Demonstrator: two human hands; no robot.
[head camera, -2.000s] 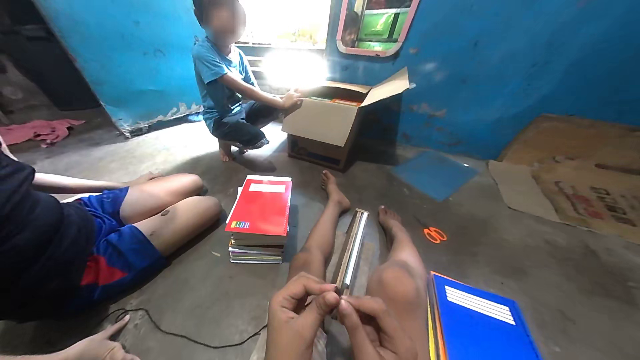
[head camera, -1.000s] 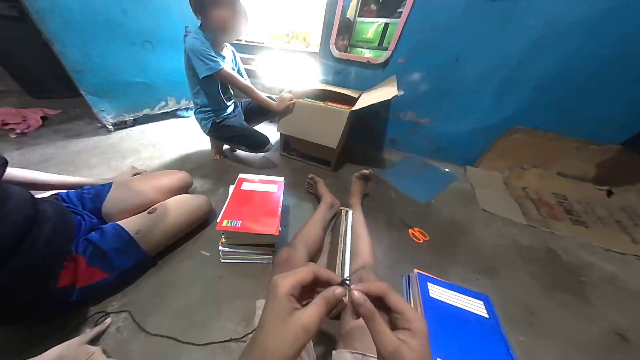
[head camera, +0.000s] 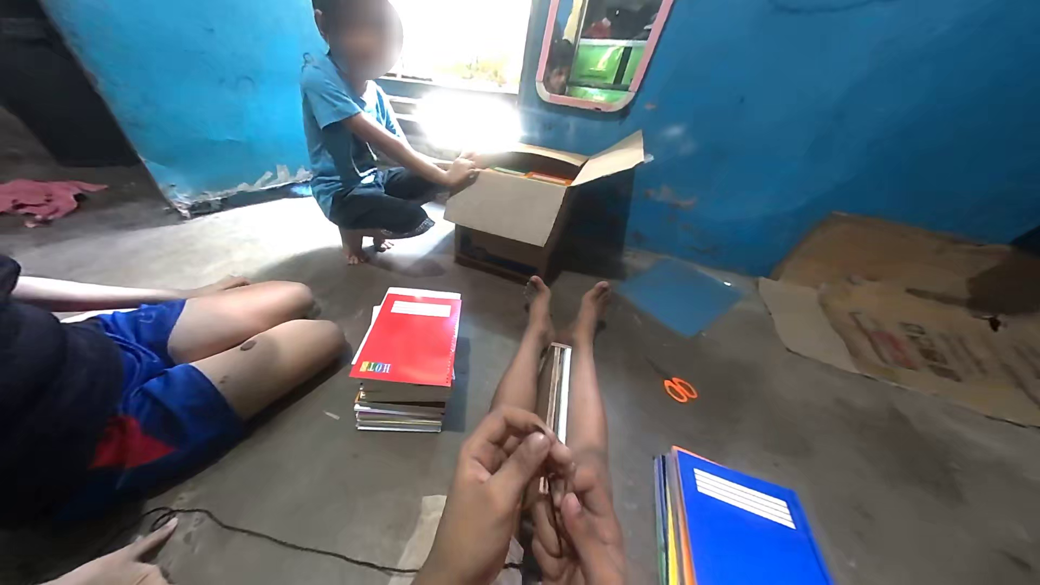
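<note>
My left hand (head camera: 496, 487) and my right hand (head camera: 581, 520) meet between my legs, fingertips pinched together. Between my legs a narrow bundle (head camera: 559, 390), edge-on with pale and brown layers, stretches away from my fingers; what it is cannot be told. A dark cord (head camera: 284, 552) runs over the floor from the left toward my hands; whether my pinched fingers hold its end is hidden. Left of my legs is a stack of books topped by a red notebook (head camera: 414, 337). On the right lies a pile with a blue notebook (head camera: 747, 520) on top.
Orange-handled scissors (head camera: 680, 389) lie right of my legs, near a blue sheet (head camera: 681, 294). A person squats holding an open cardboard box (head camera: 508, 207) by the wall. Another person sits at the left, with a hand near the cord. Flattened cardboard (head camera: 926, 325) lies at the right.
My left hand has risen a little and its fingers have curled above the bundle, while my right hand is lower beside it. The view has shifted slightly.
</note>
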